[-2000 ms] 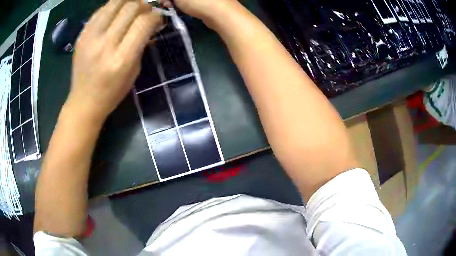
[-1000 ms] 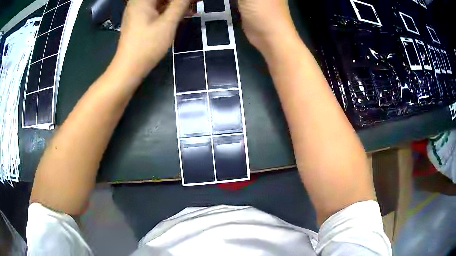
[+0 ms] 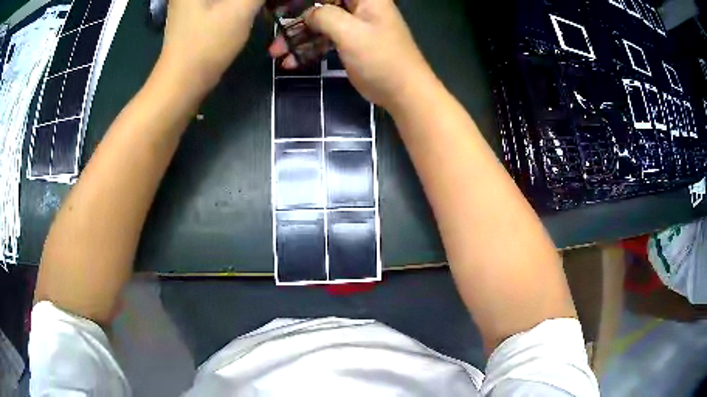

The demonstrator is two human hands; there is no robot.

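Note:
A sticker sheet (image 3: 324,170) with two columns of black squares divided by white lines lies on the dark green mat, its near end at the bench edge. My right hand (image 3: 360,39) is above its far end and holds a small black plastic frame (image 3: 304,39) between thumb and fingers. My left hand (image 3: 213,23) is at the top edge of the picture, partly cut off, close beside the frame. Its fingertips are hidden, so I cannot tell whether it grips anything. The far end of the sheet is hidden by the hands.
Spare sticker sheets (image 3: 68,85) lie at far left, with white strips (image 3: 12,155) beyond their left side. A shiny black blister tray (image 3: 597,147) with white-outlined parts is at right. A dark object (image 3: 158,11) shows at the top left. A white bag-like item (image 3: 686,256) is at the right edge.
The black frame now shows in my right hand, which has moved left over the sheet. My left hand has shifted slightly left and up. The open cell seen in the sheet is now mostly covered.

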